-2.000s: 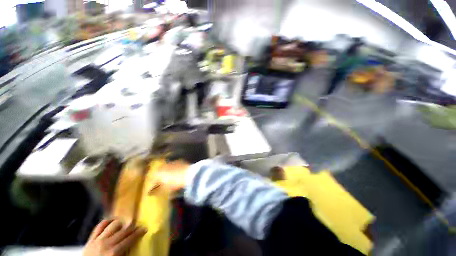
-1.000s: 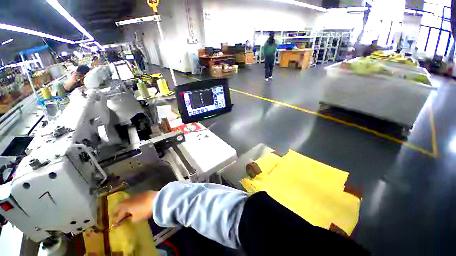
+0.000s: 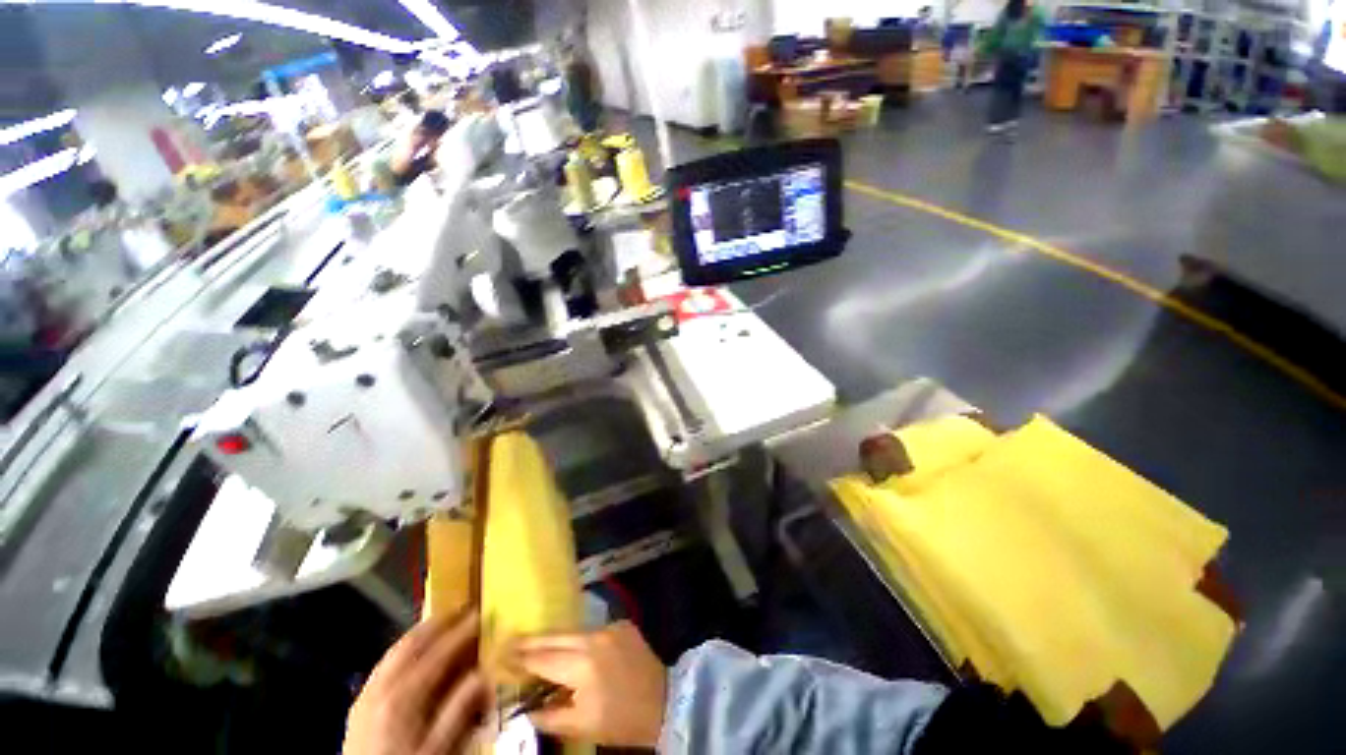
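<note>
A yellow panel [image 3: 527, 553] lies lengthwise below the sewing head [image 3: 347, 428], its far end close beside the head. A narrow orange-tan strip [image 3: 449, 568] runs along its left side. My left hand [image 3: 421, 690] is at the near end of the strip and panel, fingers curled over them; its lower part is cut off by the picture's edge. My right hand [image 3: 602, 686] pinches the panel's near right edge. A small dark metallic thing shows at its fingers, perhaps thread snips. A small whitish piece lies between the hands.
Yellow panels [image 3: 1033, 546] with brown bits are draped over a pale ledge [image 3: 864, 428] at right. A lit control screen [image 3: 757, 211] stands behind the white machine table [image 3: 746, 376]. Yellow thread cones [image 3: 635, 174] stand behind the machine. A person [image 3: 1011, 67] is far off at back right.
My right hand has moved back from beside the sewing head to the panel's near end. My left hand has come into view there. The camera view has shifted, with the machine now farther right.
</note>
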